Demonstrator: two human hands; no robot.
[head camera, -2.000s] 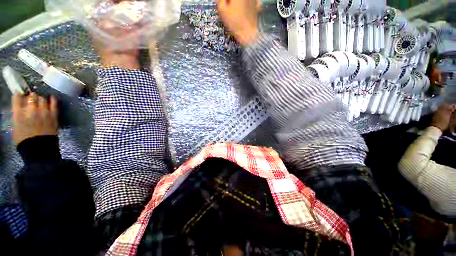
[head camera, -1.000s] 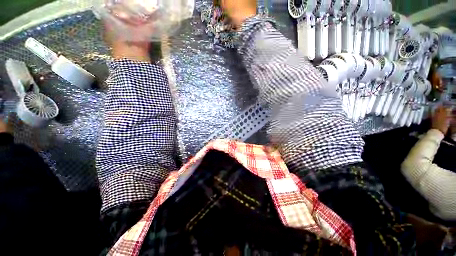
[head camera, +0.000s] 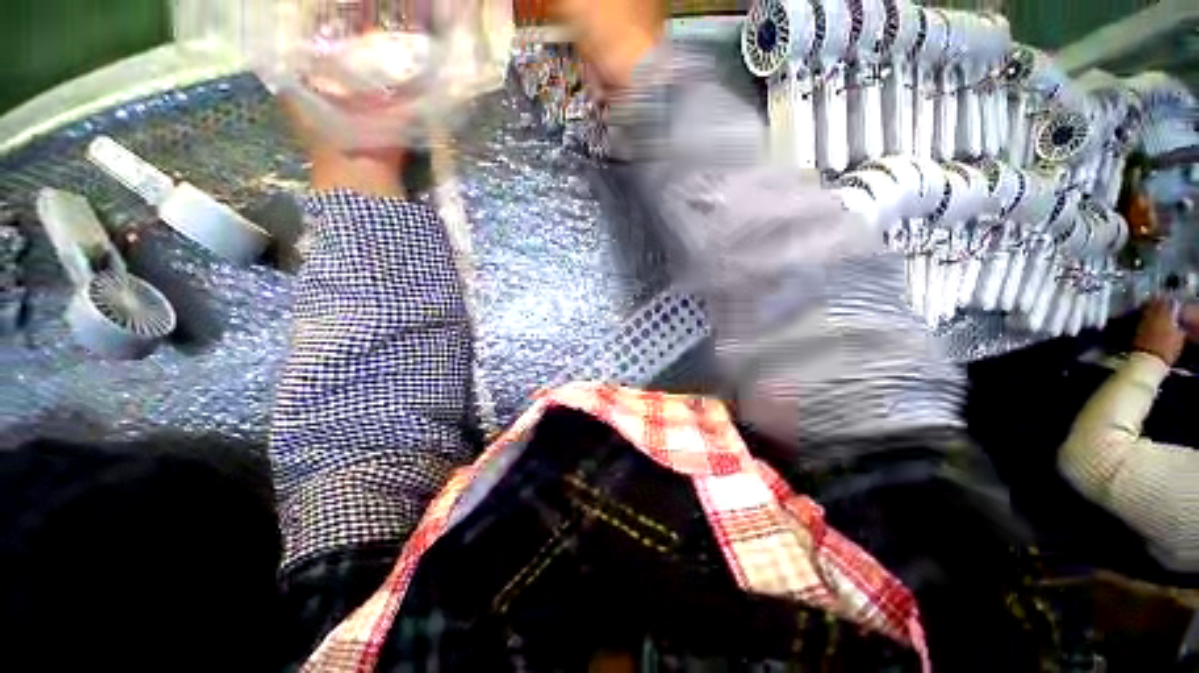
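My left hand (head camera: 345, 112) is at the top edge, behind and under a crumpled clear plastic bag (head camera: 441, 66), and holds it; its fingers are blurred by the plastic. My right hand (head camera: 615, 33) is at the top edge, blurred and partly cut off, over a pile of small grey fittings (head camera: 542, 82); whether its fingers hold any cannot be seen. A pale dotted sheet (head camera: 658, 331) lies on the bubble wrap (head camera: 539, 250) between my forearms, partly under my right sleeve.
Rows of white fans (head camera: 920, 92) overlap on the right. Two more fans lie at the left, one head-up (head camera: 121, 313) and one on its side (head camera: 211, 221). A person's pale sleeve (head camera: 1118, 421) is at the right edge. A dark shape fills the lower left.
The neighbour's hand at the left has gone from view, uncovering a fan. My right hand has moved about over the fittings pile. My left hand stays at the bag.
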